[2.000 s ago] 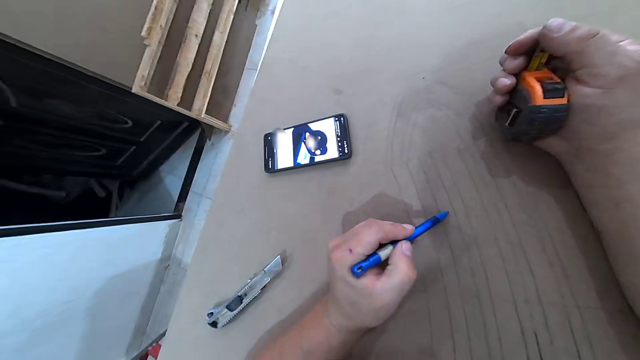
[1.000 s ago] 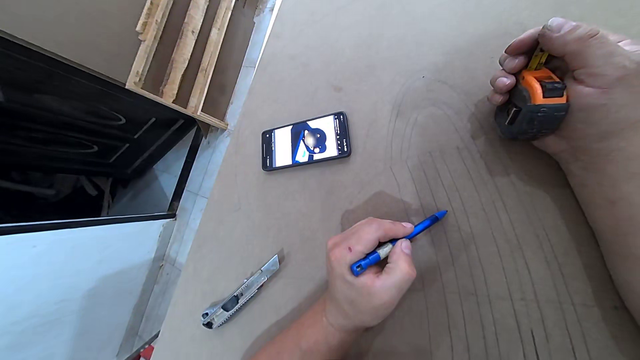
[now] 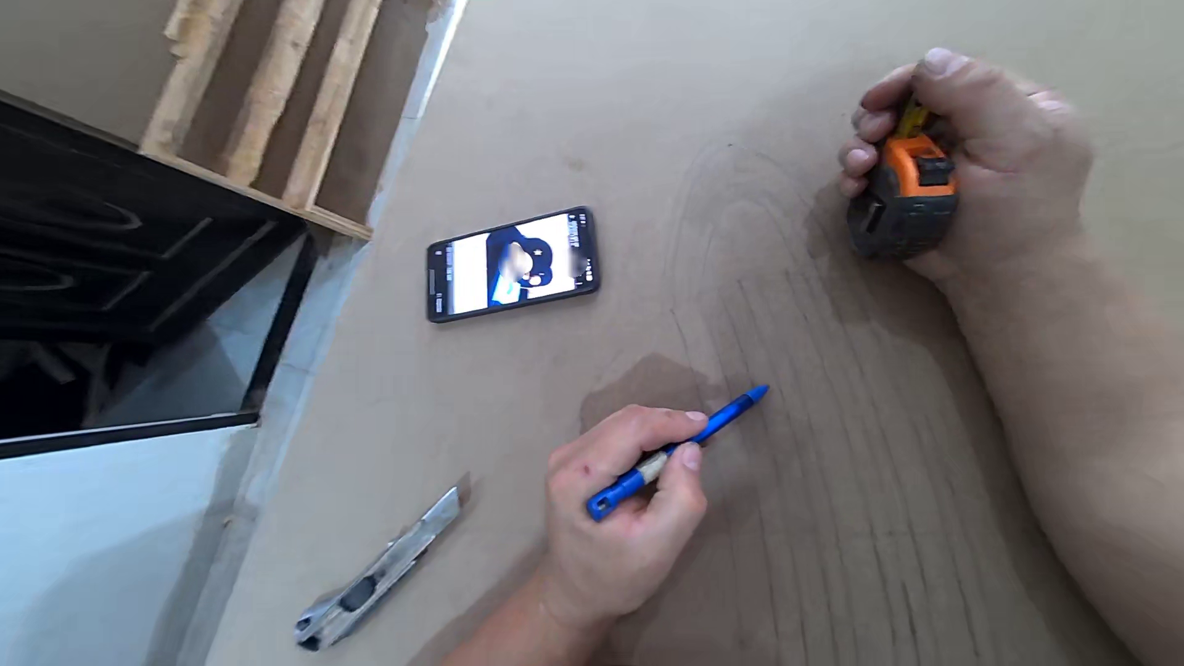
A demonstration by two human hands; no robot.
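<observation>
My left hand point(image 3: 624, 523) holds a slim blue pen or pencil point(image 3: 731, 413) between thumb and fingers, its tip pointing up and right over the brown sheet. At the upper right, my right hand point(image 3: 1004, 157) grips an orange and black tape measure point(image 3: 911, 199); a short piece of yellow blade shows by the thumb. Long curved dark lines point(image 3: 832, 435) run down the sheet between and below the hands, with a faint arch at their top. Left of that arch lies a smartphone point(image 3: 513, 264) with its screen lit. A metal snap-off utility knife point(image 3: 384, 569) rests left of my left hand.
The large brown sheet point(image 3: 370, 416) has its edge along the left, above a tiled floor. Beyond it stand a frame of wooden slats point(image 3: 264, 92) and a black panel with moulded trim point(image 3: 120, 222). A pale panel point(image 3: 102, 536) is at the lower left.
My right hand has shifted slightly left with the tape measure, toward the drawn arch. My left hand and the pen keep their place over the sheet. The view has shifted a little.
</observation>
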